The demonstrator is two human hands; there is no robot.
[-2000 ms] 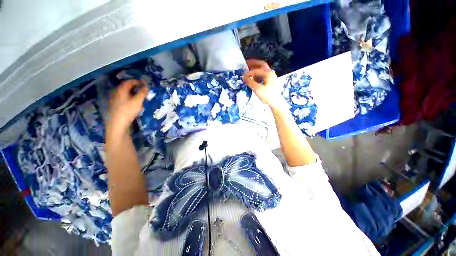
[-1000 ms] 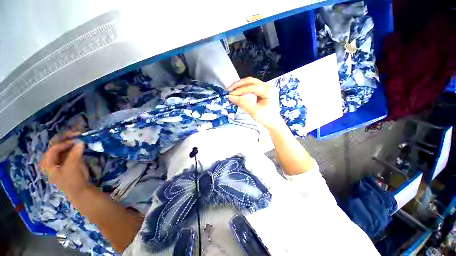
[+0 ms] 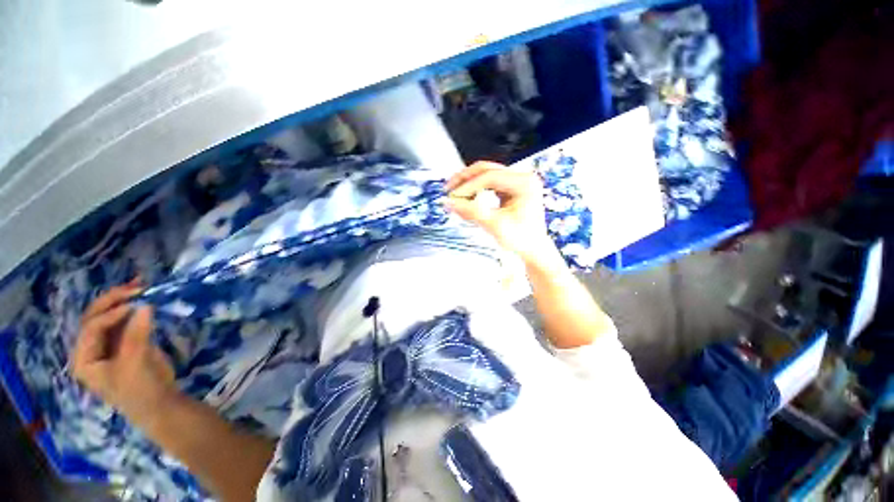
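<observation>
A blue and white floral fabric piece (image 3: 294,245) lies over my lap, its narrow edge stretched taut in a slanting line between my hands. My left hand (image 3: 123,348) pinches the edge's left end between thumb and fingers. My right hand (image 3: 495,201) pinches its right end, higher in the view, above my right thigh. The fabric under my fingertips is partly hidden by them.
The white table (image 3: 323,49) with a grey ruler strip (image 3: 137,123) curves across the top. A white board (image 3: 627,181) bears small floral pieces (image 3: 566,211). A blue bin (image 3: 676,243) with a floral bundle (image 3: 686,127) stands right, beside dark red cloth (image 3: 814,118). More floral fabric fills the left bin.
My left hand has moved left and down, and the fabric edge is now stretched into a long line. My right hand has moved slightly left and down and keeps its pinch.
</observation>
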